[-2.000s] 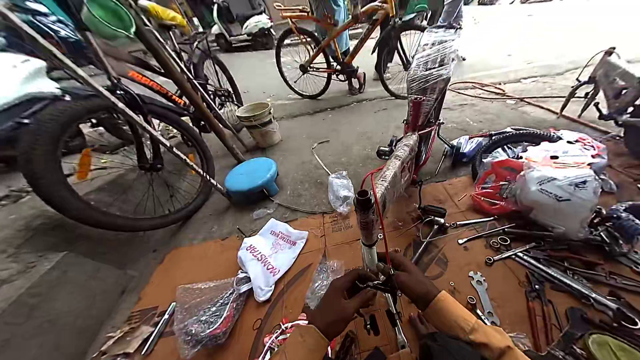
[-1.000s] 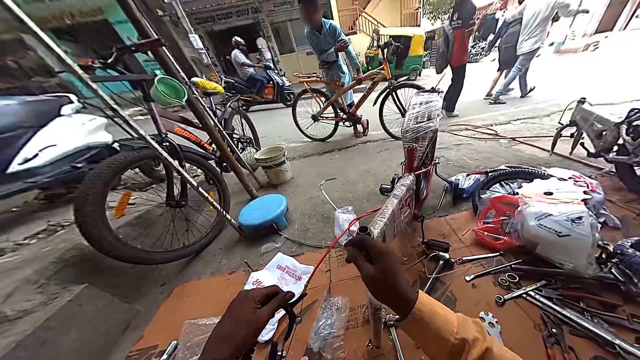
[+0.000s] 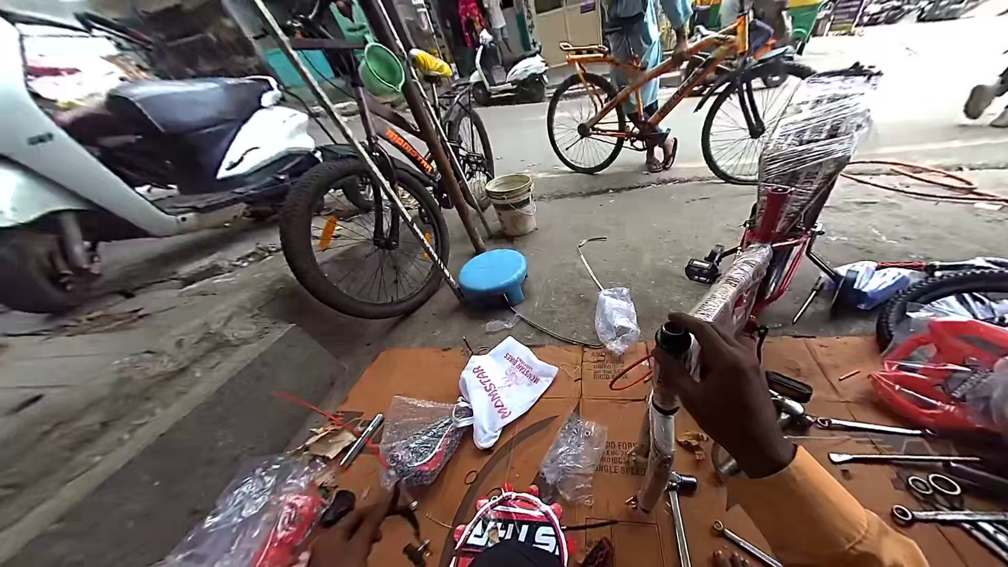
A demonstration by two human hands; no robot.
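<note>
My right hand (image 3: 720, 394) is closed around the head tube (image 3: 672, 350) of a bicycle frame partly wrapped in plastic (image 3: 728, 291). Below the tube, a plastic-covered fork part (image 3: 657, 449) reaches down to the cardboard. At the bottom edge, my left hand (image 3: 350, 535) is partly cut off and blurred, next to a dark brake part (image 3: 405, 512); its grip is unclear. Near it lie a plastic-wrapped red part (image 3: 287, 524) and a bagged black and red part (image 3: 425, 449). A white cloth bag with red print (image 3: 504, 386) rests farther up the cardboard.
Several wrenches (image 3: 874, 426) lie at the right on the cardboard (image 3: 622, 378), near a red plastic bag (image 3: 937, 370) and a tyre (image 3: 906, 299). Beyond are a blue stool (image 3: 493, 276), a bucket (image 3: 512, 205), a standing bicycle (image 3: 362, 236), a scooter (image 3: 181, 150) and a person with an orange bicycle (image 3: 661, 87).
My left hand has moved down and left, away from the white bag. My right hand remains at the frame's front tube, where it was one second ago; earlier both hands were together lower down.
</note>
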